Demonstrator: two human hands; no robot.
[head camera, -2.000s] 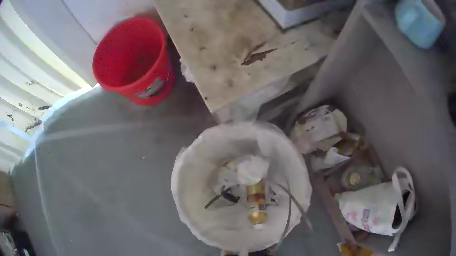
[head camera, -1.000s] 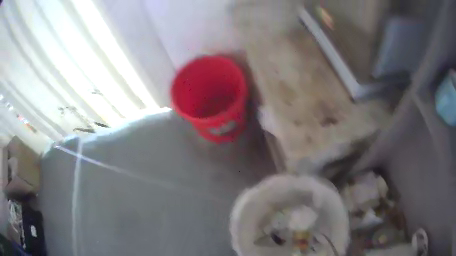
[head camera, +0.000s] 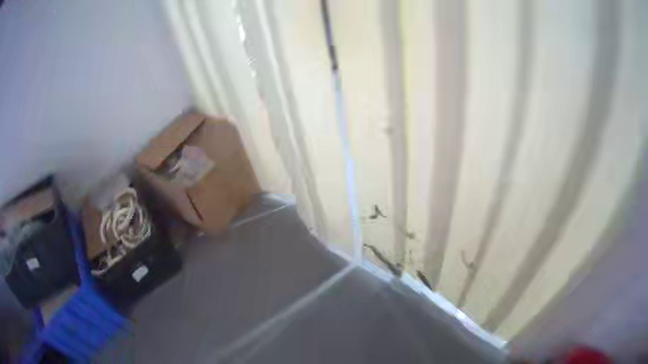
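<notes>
No hand of mine is in the picture. Nearest in front of me hangs a cream-yellow strip curtain (head camera: 419, 128) in tall vertical folds, from the top of the view down to the floor. A thin bright gap runs down between two of its strips, and light shows along its lower edge. Dark stains mark the curtain near the bottom. The picture is somewhat blurred.
An open brown carton (head camera: 224, 174) stands left of the curtain by a pale wall (head camera: 85, 78). Beside it are a dark box with coiled white cord (head camera: 128, 224), another dark box (head camera: 35, 249) and a blue plastic item (head camera: 85, 323). A red bucket's edge (head camera: 584, 355) shows bottom right.
The view has swung left to the curtain. The white bin, stained ledge and shelf have left the picture, the red bucket has slid to the bottom right edge, and the boxes have come into fuller view.
</notes>
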